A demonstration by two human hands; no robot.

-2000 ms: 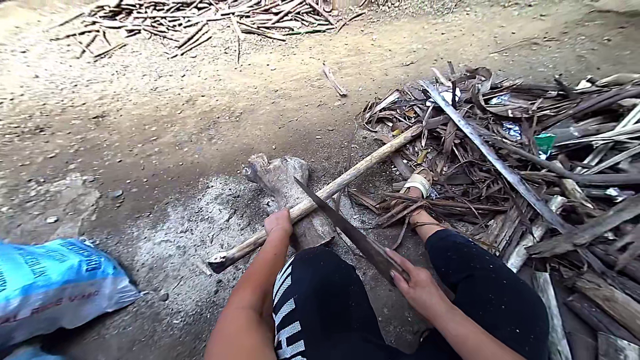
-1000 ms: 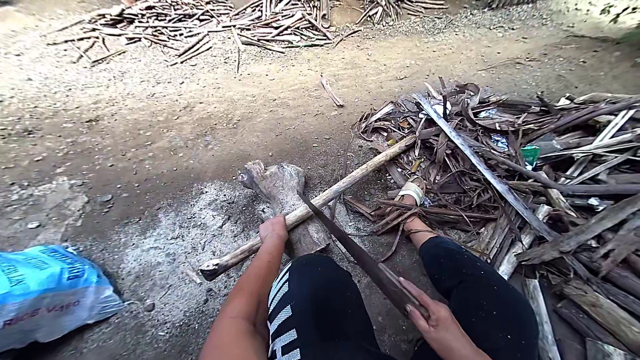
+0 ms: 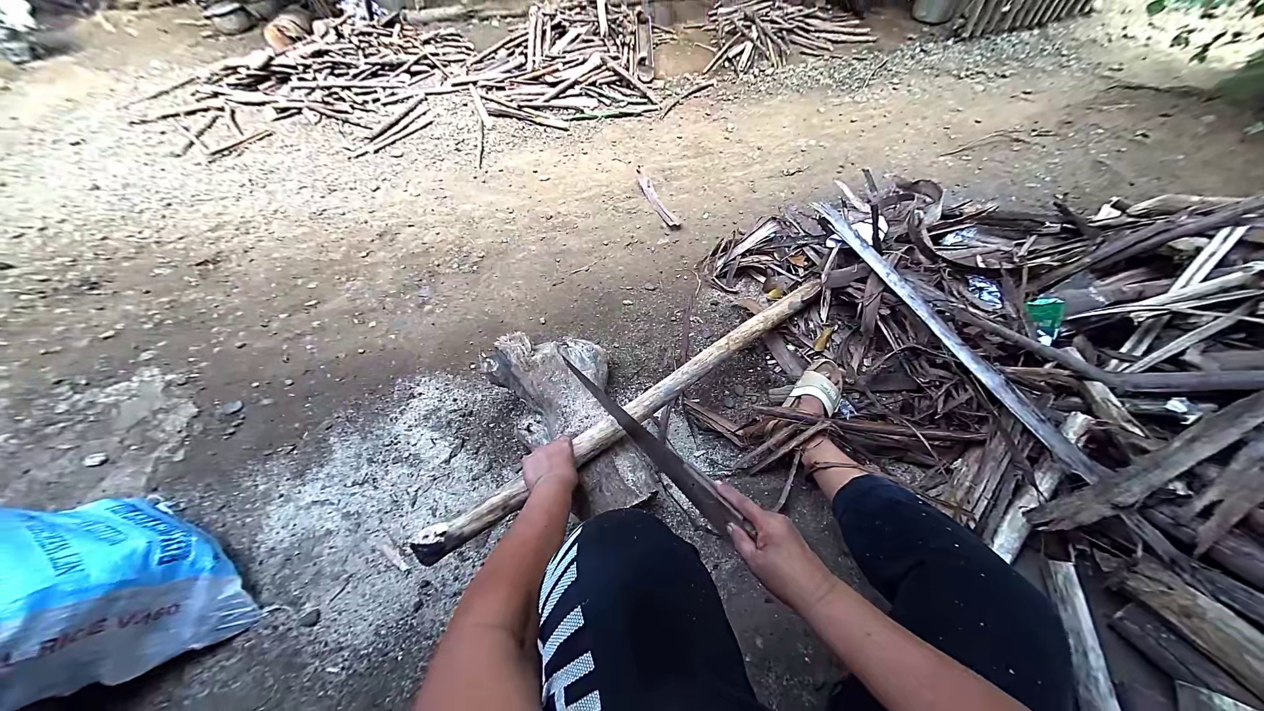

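A long pale wooden pole [image 3: 713,361] lies aslant over a gnarled wood block [image 3: 563,385] on the ground. My left hand [image 3: 550,468] is closed around the pole, left of the block's middle, with the pole's dark, charred-looking end beyond it at lower left. In my right hand [image 3: 765,538] is a machete [image 3: 662,454], gripped near its lower end; the grip itself is mostly hidden by the fingers. Its dark blade points up and left and passes over the pole in view; whether they touch I cannot tell.
A heap of dry sticks and bark [image 3: 908,395] spreads on the right, around my sandalled foot [image 3: 818,388]. At lower left stands a blue and white sack [image 3: 118,592]. Cut sticks [image 3: 395,84] lie piled at the far side. One wood piece [image 3: 657,200] lies on the dirt.
The right hand and machete have shifted slightly against the pole. The left hand has kept its hold on the pole throughout.
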